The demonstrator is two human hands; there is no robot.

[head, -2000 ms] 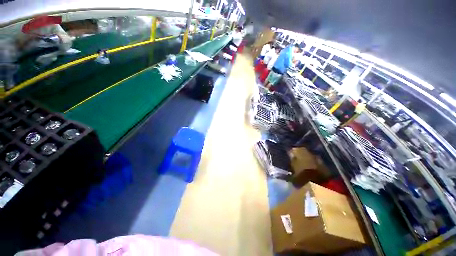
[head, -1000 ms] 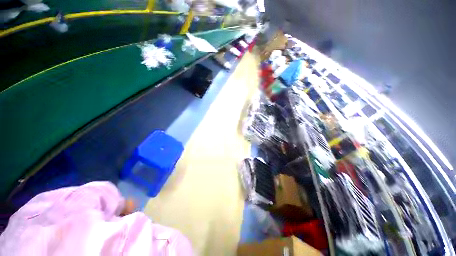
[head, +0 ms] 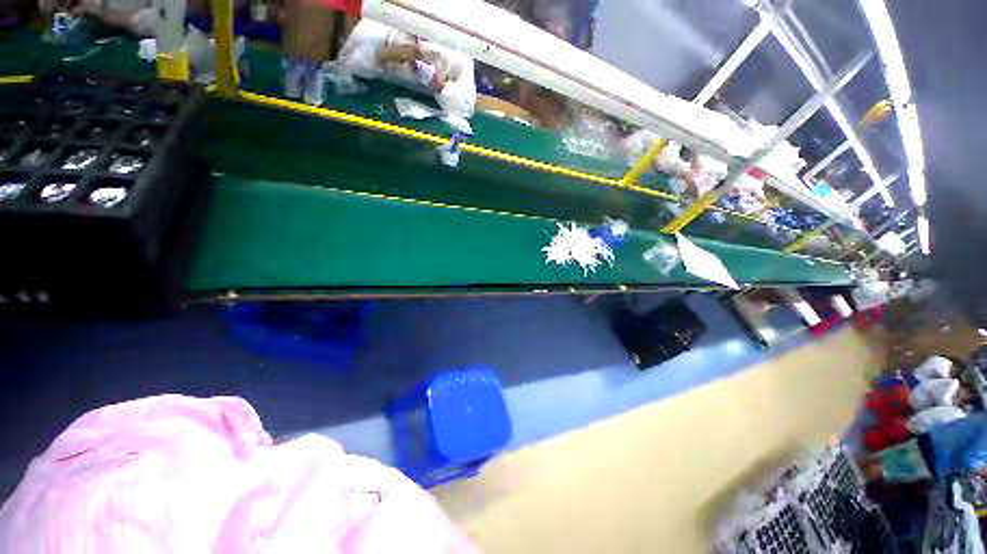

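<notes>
Neither of my hands shows; only pink cloth of my clothing (head: 216, 476) fills the lower left. Nearest in front is a green-topped bench (head: 379, 243). On it lie a spiky pile of white parts (head: 579, 248), a small blue item (head: 606, 236) beside the pile, crumpled clear plastic (head: 661, 255) and a white sheet (head: 706, 262) reaching the bench edge. A black tray stack (head: 92, 206) with square pockets holding round shiny pieces stands at the left end.
A blue stool (head: 468, 417) stands on the floor, another (head: 298, 328) is under the bench. A black crate (head: 657, 330) sits by the bench. Yellow rails (head: 433, 137) run behind. Stacked trays (head: 806, 503) and people (head: 920, 422) are at the right, across the aisle (head: 649, 444).
The view has swung left: the bench now crosses the picture, the tray stack is back in view at left, and the aisle and people have shifted right. A blurred bit of hand seen earlier is gone.
</notes>
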